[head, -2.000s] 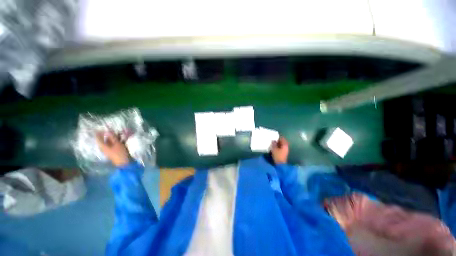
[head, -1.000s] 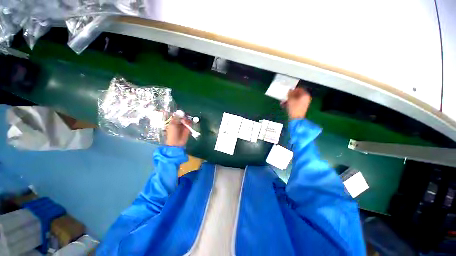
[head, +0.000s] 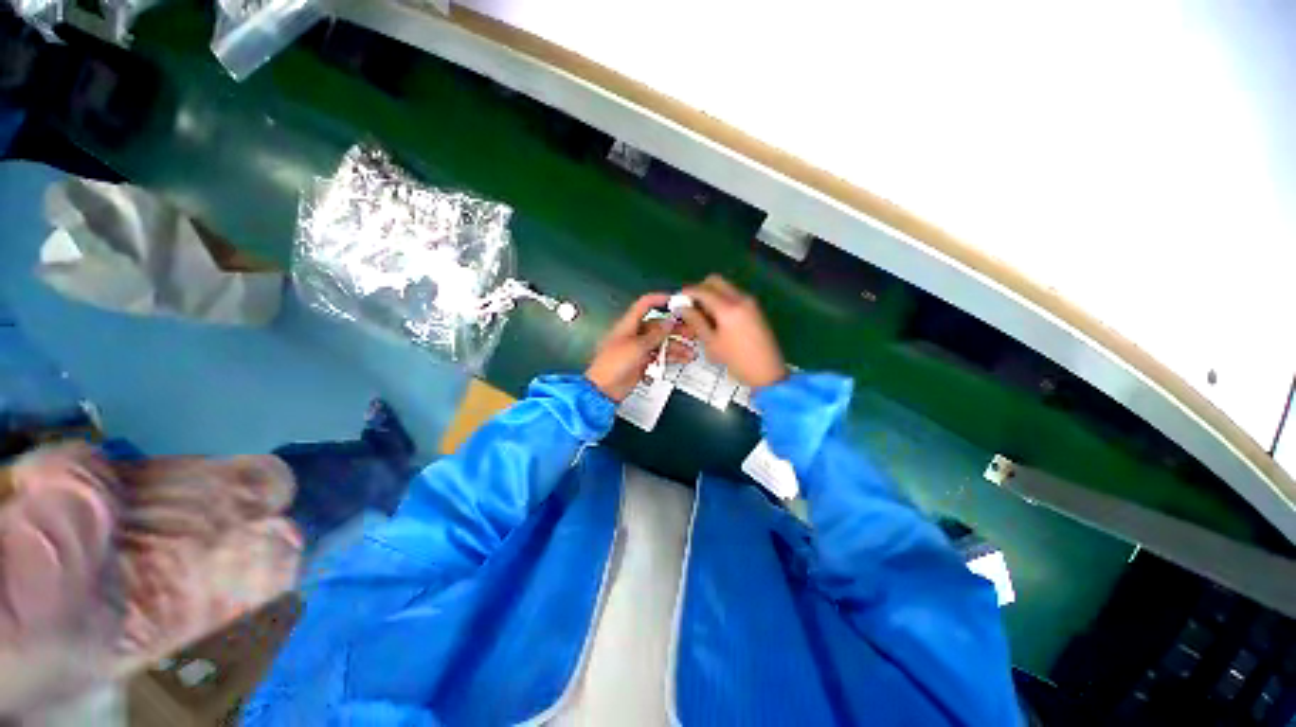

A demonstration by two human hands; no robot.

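My left hand and my right hand meet over the leaflets. Their fingertips hold a small white accessory, with a thin white tail hanging below it. Several white leaflets lie under and beside the hands, partly hidden by them. Another leaflet lies by my right sleeve, partly covered. A clear poly bag of white pieces lies left of the hands. A loose white accessory sticks out from its right end.
A white shelf with a tan edge crosses above the green bench. Black boxes stand in a row under it, one with a white piece on top. A leaflet stack and a grey bar are at right. A crumpled off-white sack lies left.
My right hand has let go of the leaflet at the black boxes and come back to my left hand. My left hand has moved right from the bag with a white accessory. The view has turned.
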